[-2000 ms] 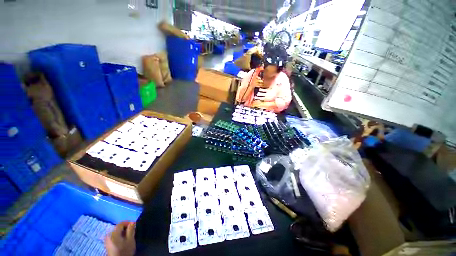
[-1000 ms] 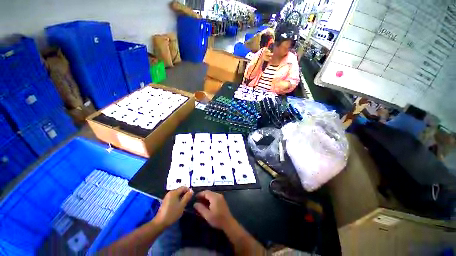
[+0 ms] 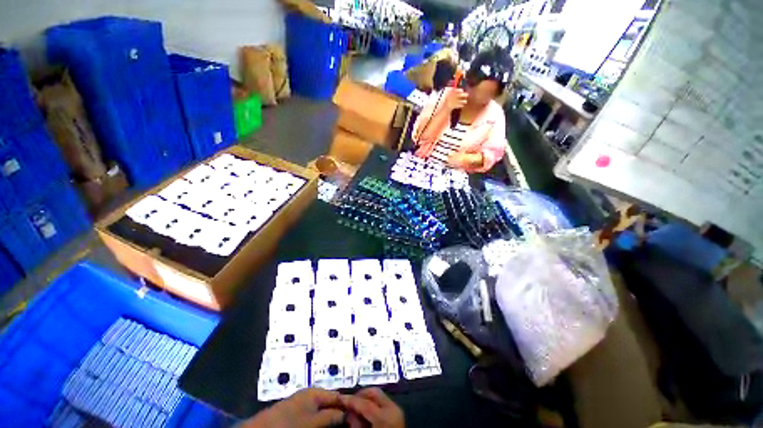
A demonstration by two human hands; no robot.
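White plastic housings point(image 3: 331, 333) with dark centres lie in a grid on the black-topped table, right in front of me. My left hand point(image 3: 303, 410) and my right hand point(image 3: 374, 408) are bare and low at the bottom edge, just below the nearest row. Their fingertips meet, and the forearms are cut off by the frame. The fingers are curled together, and whether a small part is pinched between them cannot be made out.
A blue crate point(image 3: 191, 322) of stacked housings stands at the left. A carton point(image 3: 207, 288) with more housings is behind it. Green circuit boards point(image 3: 389, 216) lie beyond the grid. A small clear bag point(image 3: 456, 288) and a large bag point(image 3: 556, 313) lie right. A person point(image 3: 463, 125) sits opposite.
Two seconds ago only one hand showed, at the blue crate. Both hands then appeared apart below the grid, and now their fingertips are together. The view has shifted, with the grid lower.
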